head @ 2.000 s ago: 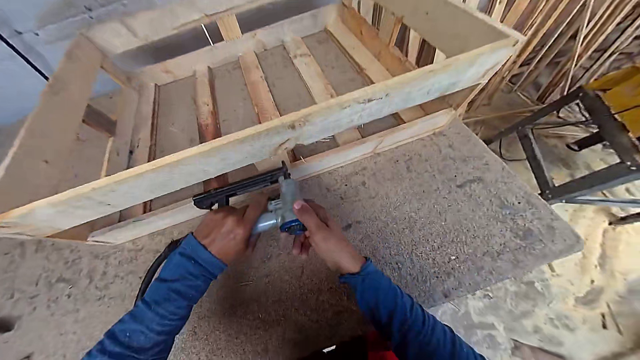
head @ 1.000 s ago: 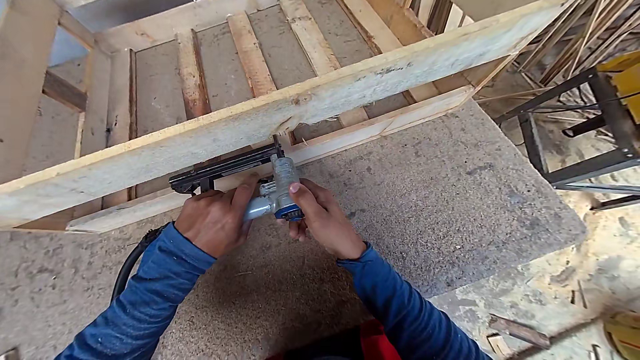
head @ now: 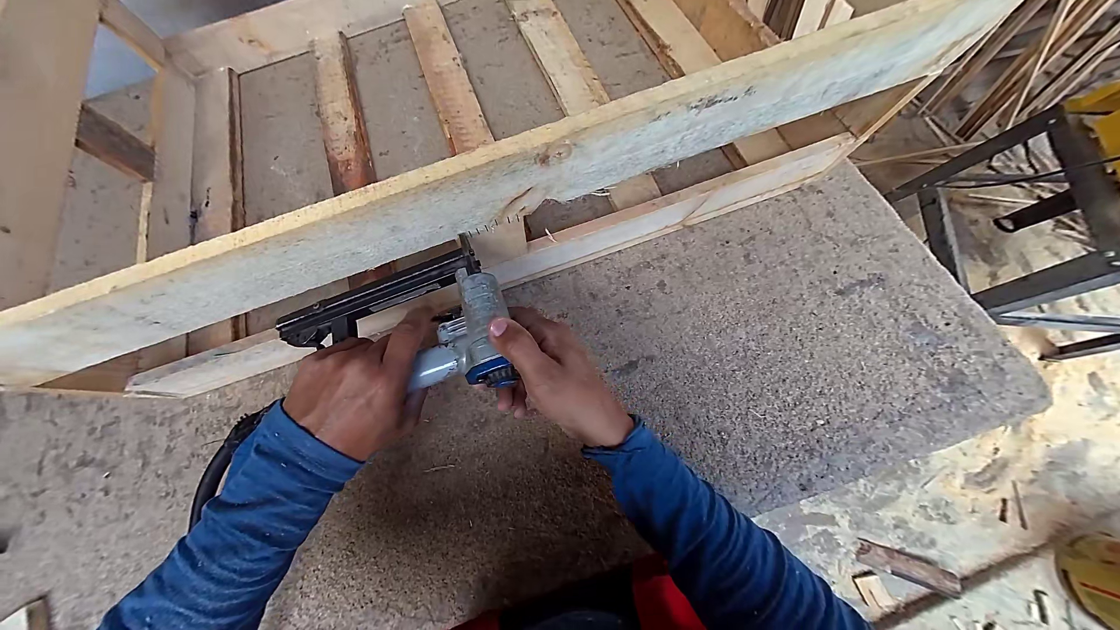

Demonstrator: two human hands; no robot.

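Note:
A pneumatic stapler (head: 481, 315) with a black magazine and silver body is held sideways, its nose at the gap below the long upper board (head: 560, 157) of a slatted wooden crate. My left hand (head: 359, 385) is wrapped around its handle, below the magazine. My right hand (head: 560, 367) grips the head of the tool near its blue cap, thumb on the silver body. Just under the nose runs the crate's lower rail (head: 682, 210). An upright wooden block (head: 503, 241) shows between board and rail, beside the nose. A black air hose (head: 219, 464) trails behind my left wrist.
The crate lies on a rough, speckled slab (head: 787, 332). At the right stands a dark metal frame (head: 1050, 284) with a yellow part, and thin wood strips (head: 1024, 70) are piled behind it. Wood offcuts (head: 910, 567) and a round yellowish container (head: 1089, 577) are on the floor at lower right.
The view has come closer to the crate. Both hands stay on the stapler, whose nose remains at the gap beside the block.

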